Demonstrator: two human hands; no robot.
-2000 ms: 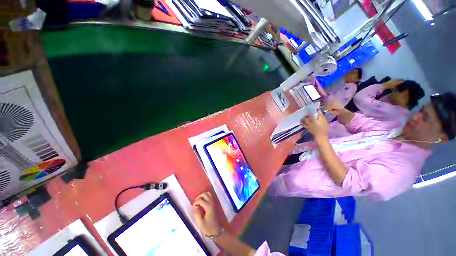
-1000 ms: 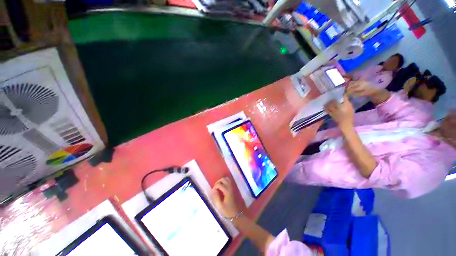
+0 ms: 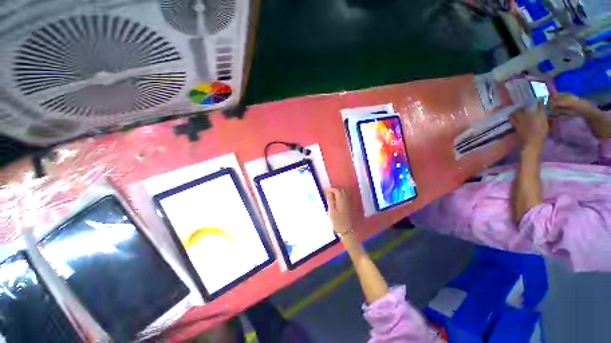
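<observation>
A black-bordered tablet (image 3: 295,214) with a lit, mostly white screen lies on a white sheet. A short black looped lead (image 3: 278,146) is at its top edge. My right hand (image 3: 338,208), bare and with a bracelet, is at this tablet's right edge. Its fingers are loosely curled, and I cannot tell whether they grip the edge. My left hand is not in view. To the left lies a larger tablet (image 3: 214,231) showing an orange swirl. To the right, a tablet (image 3: 390,161) shows multicolour wallpaper.
Dark-screened tablets (image 3: 114,264) lie at the left. A test chart (image 3: 124,67) stands at the upper left, with black tape pieces (image 3: 193,127) near it. At the right, a neighbouring worker (image 3: 536,194) handles white-edged slabs. Blue totes (image 3: 489,288) are on the floor at the lower right.
My view has swung left, so the bench items appear further right and more tablets show at the left. My right hand remains beside the tablet with the lead.
</observation>
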